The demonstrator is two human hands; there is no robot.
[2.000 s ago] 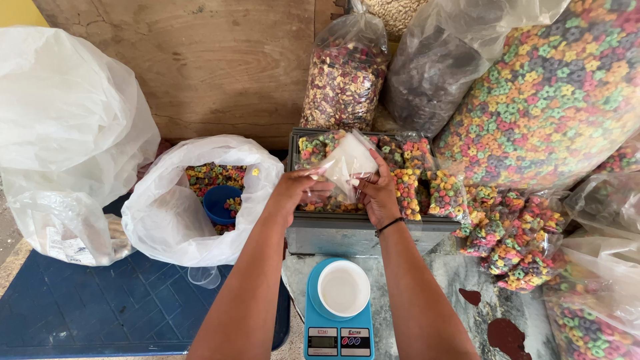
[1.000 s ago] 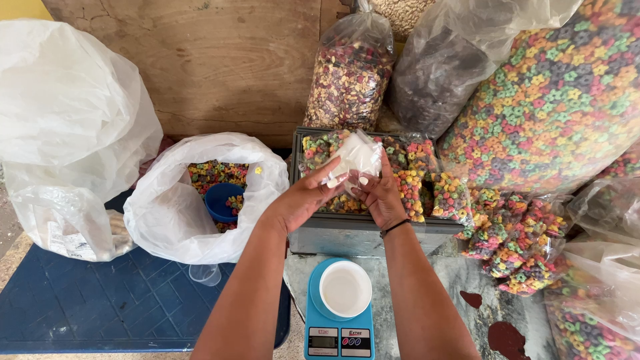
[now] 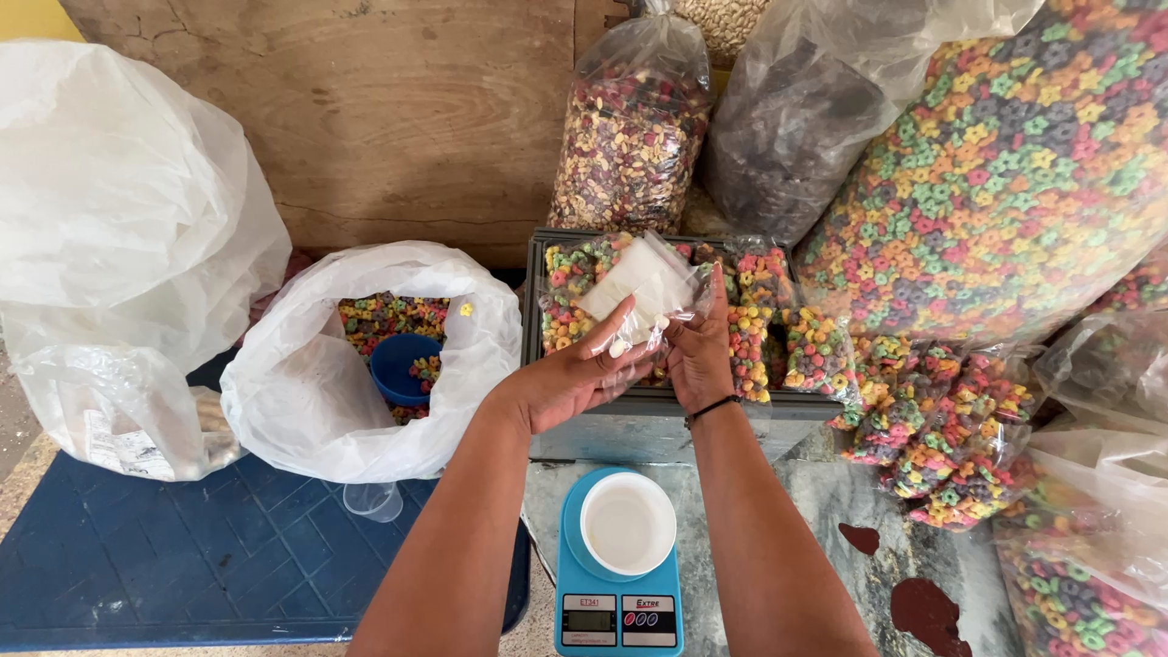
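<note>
My left hand (image 3: 577,372) and my right hand (image 3: 701,351) hold clear plastic packaging (image 3: 643,290) between them, with a white folded part on top. Both are over a grey crate (image 3: 602,409) filled with small clear bags of colourful cereal (image 3: 748,338). Below them, a white bowl (image 3: 628,523) sits on a blue digital kitchen scale (image 3: 620,593). To the left, a white plastic sack (image 3: 365,438) stands open, with loose cereal (image 3: 388,319) and a blue cup (image 3: 401,367) inside.
A blue plastic table (image 3: 228,557) carries the sack and a clear plastic cup (image 3: 373,500). Large bags of cereal (image 3: 1013,173) and of a mixed grain snack (image 3: 630,137) stand behind the crate and at right. More small cereal bags (image 3: 949,429) lie beside it on a stone surface (image 3: 812,511).
The white folded part in my hands has changed its angle and spread. My left hand has turned, its fingers now lower along the packaging.
</note>
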